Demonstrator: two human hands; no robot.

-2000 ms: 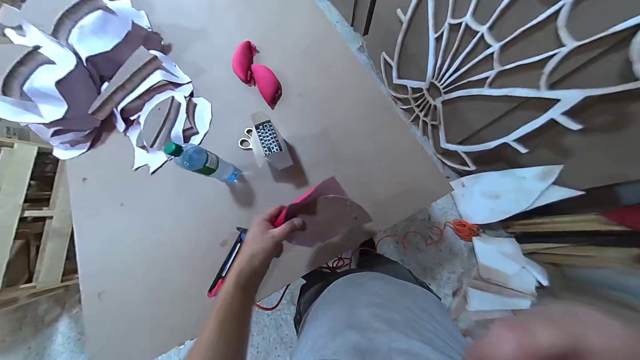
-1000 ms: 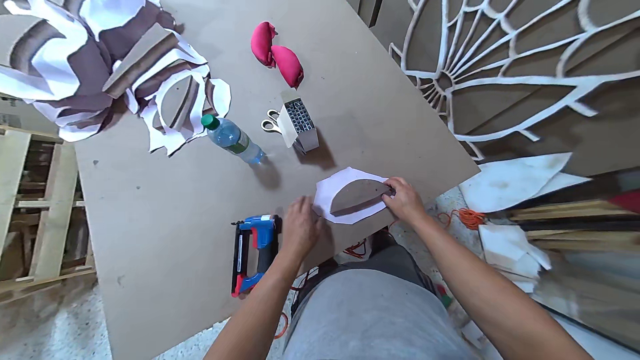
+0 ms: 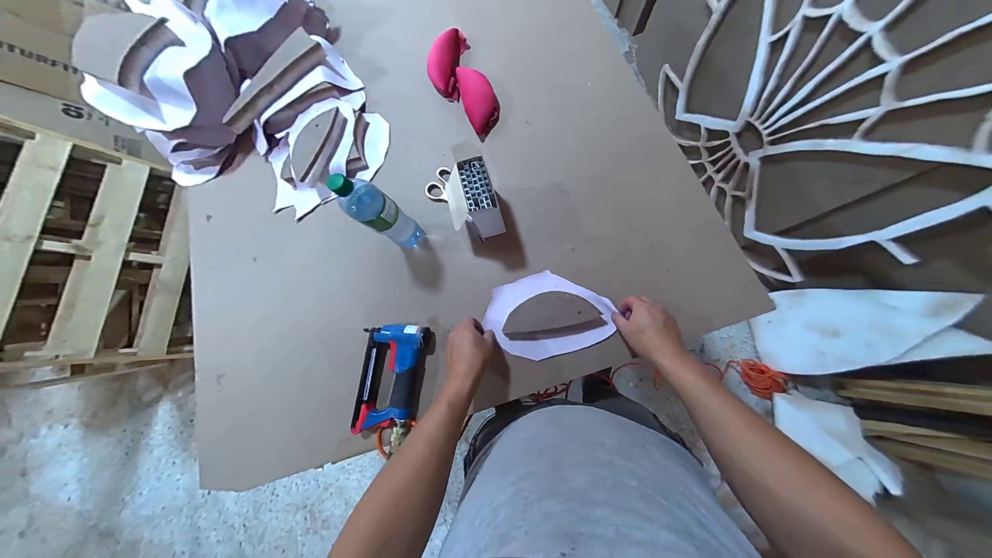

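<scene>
A white fabric or foam piece (image 3: 532, 349) with a brown half-moon board (image 3: 550, 312) on top lies near the table's front edge. My left hand (image 3: 468, 353) touches its left end, fingers curled at the rim. At the right end my right hand (image 3: 649, 325) pinches the edge between thumb and fingers. Left of my left hand lies a blue and black pneumatic stapler (image 3: 401, 372). Farther back stand an opened box of staples (image 3: 482, 203) and a plastic bottle (image 3: 380, 211) with a green cap. Scissors (image 3: 439, 186) lie partly behind the box.
Two pink padded pieces (image 3: 479, 101) lie at the back of the brown-covered table (image 3: 271, 372). White pieces with brown boards (image 3: 314, 147) are heaped back left. A wooden pallet (image 3: 93, 256) stands left. A web-like frame (image 3: 821, 147), white sheets (image 3: 852, 325) and an orange hose (image 3: 759, 378) are at right.
Two seconds ago my left hand held a pink piece, which is now out of sight. My right hand has come in from the lower right to the white piece. The stapler now shows its side.
</scene>
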